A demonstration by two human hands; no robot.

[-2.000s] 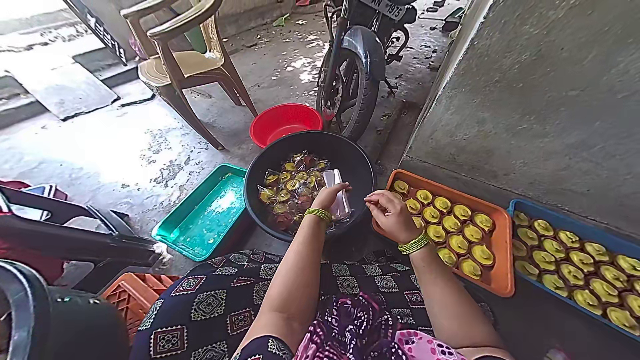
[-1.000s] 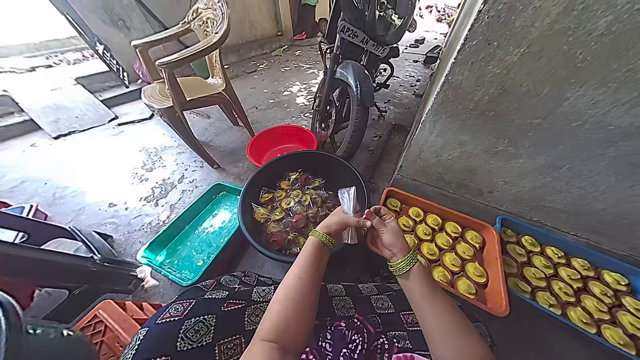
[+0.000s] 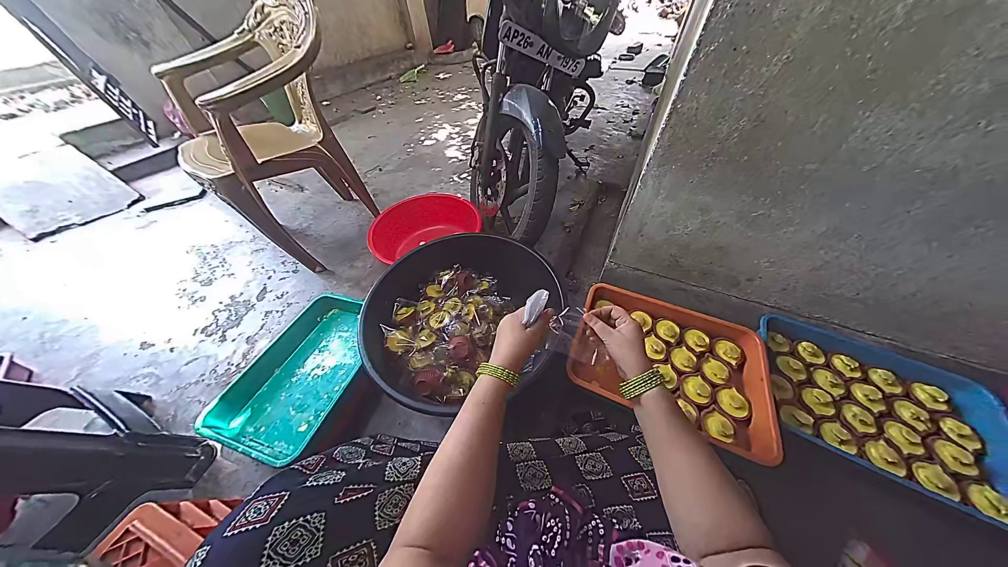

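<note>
My left hand [image 3: 521, 337] grips a bunch of clear plastic bags [image 3: 535, 305] above the right side of a black tub [image 3: 378, 346]. The tub holds many yellow and reddish-brown pieces wrapped in clear plastic [image 3: 441, 323]. Between my two hands a single clear plastic bag [image 3: 568, 331] is stretched, its right edge pinched by my right hand [image 3: 618, 335]. That hand is over the left part of an orange tray [image 3: 768, 409], where rows of yellow-topped brown pieces [image 3: 697, 389] lie unwrapped. To its right a blue tray [image 3: 969, 386] carries similar pieces.
A green tray [image 3: 287, 386] lies left of the tub and a red basin [image 3: 425, 220] behind it. Beyond are a plastic armchair [image 3: 252, 142] and a motorcycle [image 3: 524, 134]. A concrete wall [image 3: 819, 157] rises at the right. An orange crate [image 3: 161, 531] is at the lower left.
My right hand has moved apart from my left, with a clear bag now visible between them. One second ago the hands were close together beside the bunch of bags.
</note>
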